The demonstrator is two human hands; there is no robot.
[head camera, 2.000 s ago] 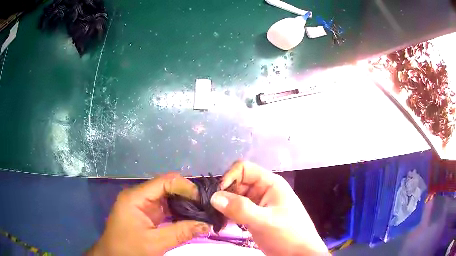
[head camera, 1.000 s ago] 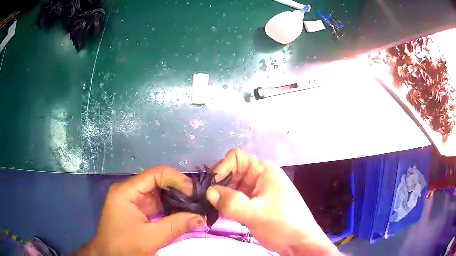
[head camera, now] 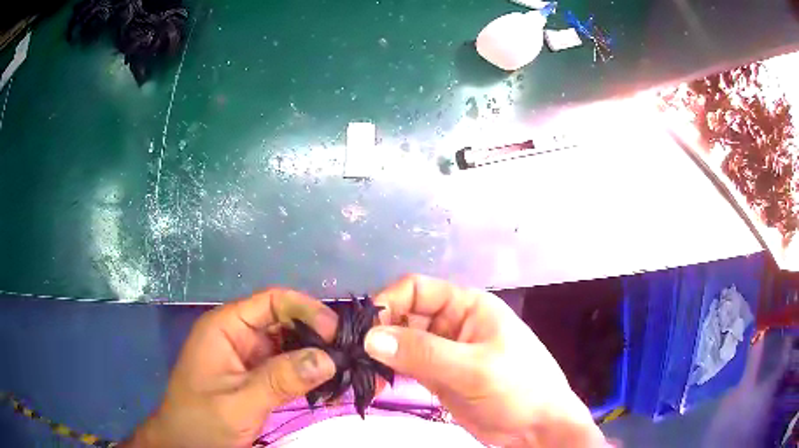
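A black spiky hair piece [head camera: 352,354] is held just over the bench's front edge, between both my bare hands. My left hand [head camera: 250,363] grips its left side, with the thumb on its front. My right hand [head camera: 464,354] pinches its right side between thumb and fingers. Spikes point up and down between the hands. Whether a loose strand is in my right fingertips is hidden.
The green bench [head camera: 263,96] holds black hair pieces [head camera: 136,31], a white rectangle [head camera: 360,150], a slim tool [head camera: 499,153] and a white glue bottle [head camera: 511,41]. Reddish-brown strands [head camera: 745,149] lie in the bright box at right. A blue crate [head camera: 653,341] is below.
The hair piece has turned, so its spikes now fan up and down. My left thumb has moved up onto its front. The view has shifted slightly.
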